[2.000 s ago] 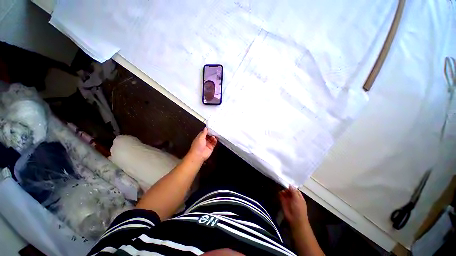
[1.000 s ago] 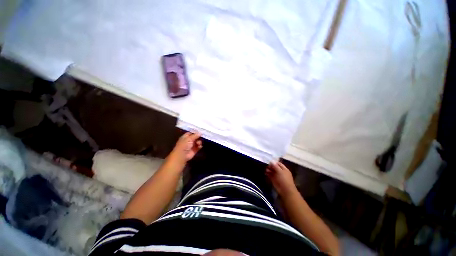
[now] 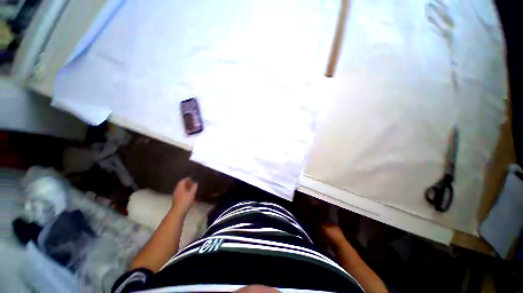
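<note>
A white sheet [image 3: 246, 109] lies on the table, its near edge hanging a little over the table edge. A phone [image 3: 191, 116] lies flat on the sheet near that edge, screen up. My left hand [image 3: 184, 191] is below the sheet's left corner, off the sheet, with the fingers loosely bent; whether it holds anything is too blurred to tell. My right hand [image 3: 332, 232] is low, below the table edge, dark and partly hidden by shadow, apart from the sheet.
Black-handled shears [image 3: 440, 193] lie on the cream underlay [image 3: 384, 131] at right. A wooden ruler [image 3: 337, 40] lies at the top. Pale silvery scissors [image 3: 440, 16] are farther off. A pale roll [image 3: 143, 209] and plastic-wrapped bundles [image 3: 46, 189] are at lower left.
Both hands have let go of the sheet's near edge and moved down and away from it. The view has shifted, so more of the table's left end shows.
</note>
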